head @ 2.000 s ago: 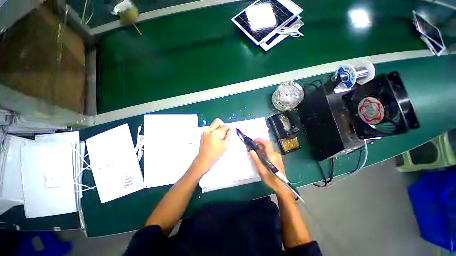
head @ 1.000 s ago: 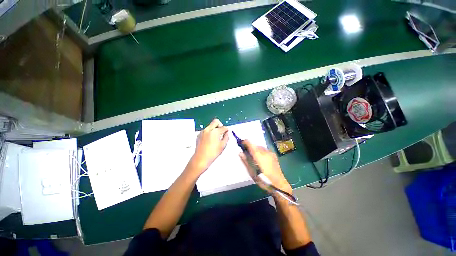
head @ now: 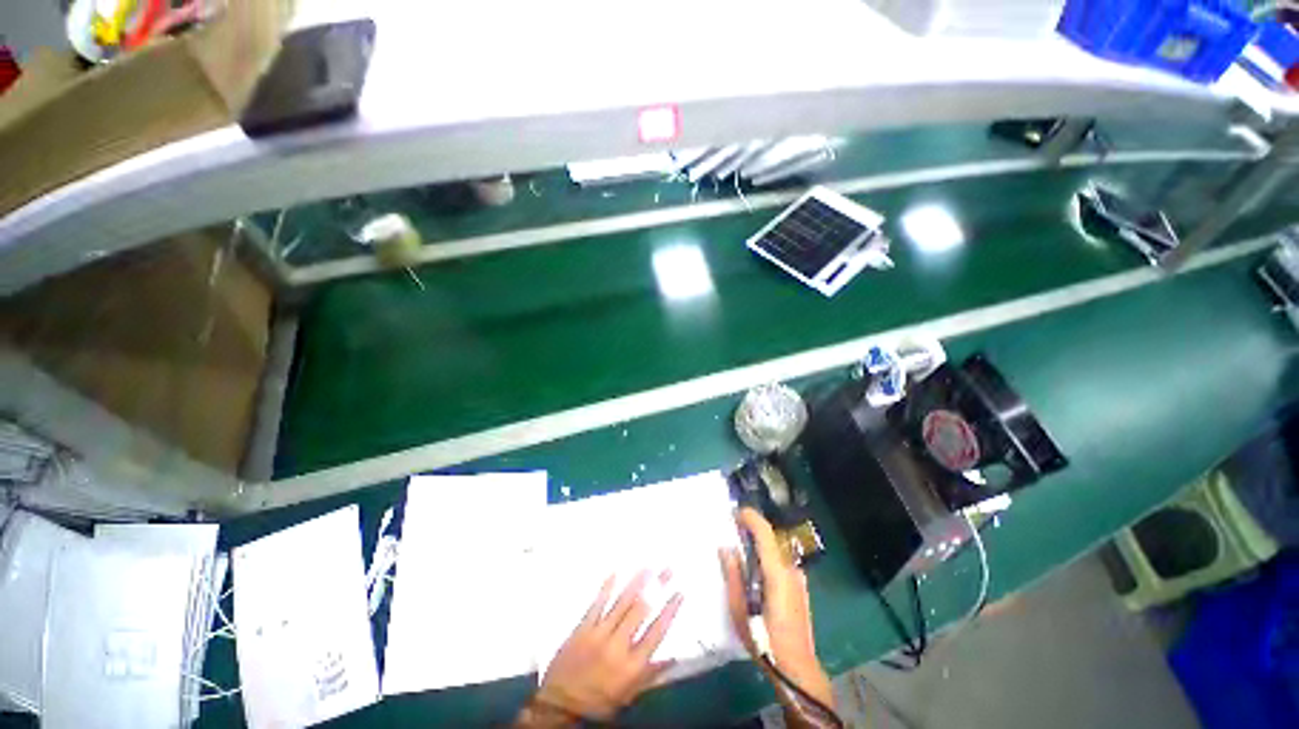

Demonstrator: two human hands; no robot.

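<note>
A solar panel [head: 655, 520] lies white back up in front of me. My left hand [head: 610, 648] rests flat on its lower part with fingers spread and nothing seen in it. My right hand [head: 774, 598] is at the panel's right edge, closed around the dark soldering iron [head: 752, 570]. The iron points away from me, toward the stand with its yellow pad [head: 801, 541]; its tip is hard to make out. A second white panel [head: 470, 584] lies directly to the left.
A black box [head: 883, 491], a fan [head: 983, 442] and a silvery dish [head: 771, 417] stand to the right. White panels [head: 128, 627] with wires lie at left. A gridded panel [head: 819, 238] lies on the conveyor. A white shelf [head: 541, 121] crosses above, holding a black phone [head: 311, 74].
The view has tilted up, showing the shelf. My left hand has moved from the panel's upper edge to its lower part and spread. My right hand has moved the iron right toward the stand.
</note>
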